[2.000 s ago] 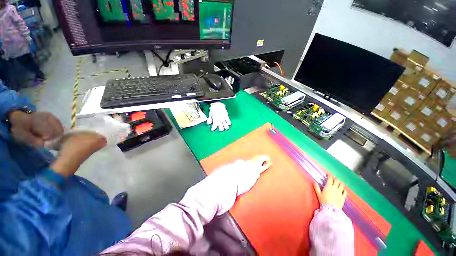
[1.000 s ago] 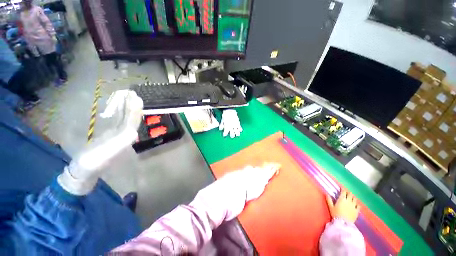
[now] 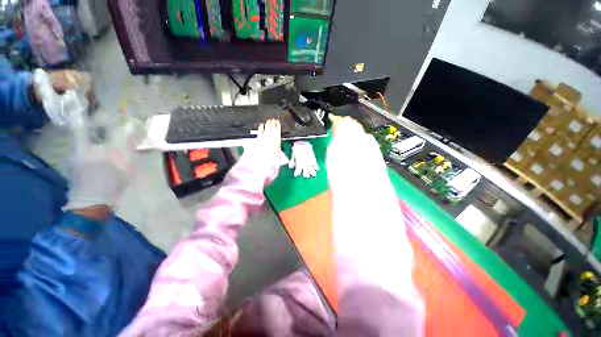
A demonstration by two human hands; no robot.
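My left hand [image 3: 269, 129] is bare, fingers extended, at the front right edge of the black keyboard [image 3: 214, 122] on its white shelf [image 3: 153, 131]. My right hand [image 3: 345, 124] is stretched forward beside the right end of the shelf, near the black mouse [image 3: 299, 114]. It is overexposed and its fingers are unclear. White knitted gloves [image 3: 304, 160] lie on the green bench between my forearms. The long purple tubes [image 3: 455, 263] lie on the red mat [image 3: 431, 309], and neither hand touches them. The review monitor [image 3: 217, 56] shows green board images.
A person in blue [image 3: 85, 270] stands close on my left, with white gloves at the hands. A black bin [image 3: 198, 172] with red contents is below the shelf. Boards [image 3: 448, 174] sit on the line at right. A dark screen [image 3: 473, 112] and cartons [image 3: 560, 145] stand behind.
My left hand has moved from the mat to the keyboard edge. My right hand has left the tubes and reached forward past the mouse. The neighbour's gloved hand has moved away from the keyboard.
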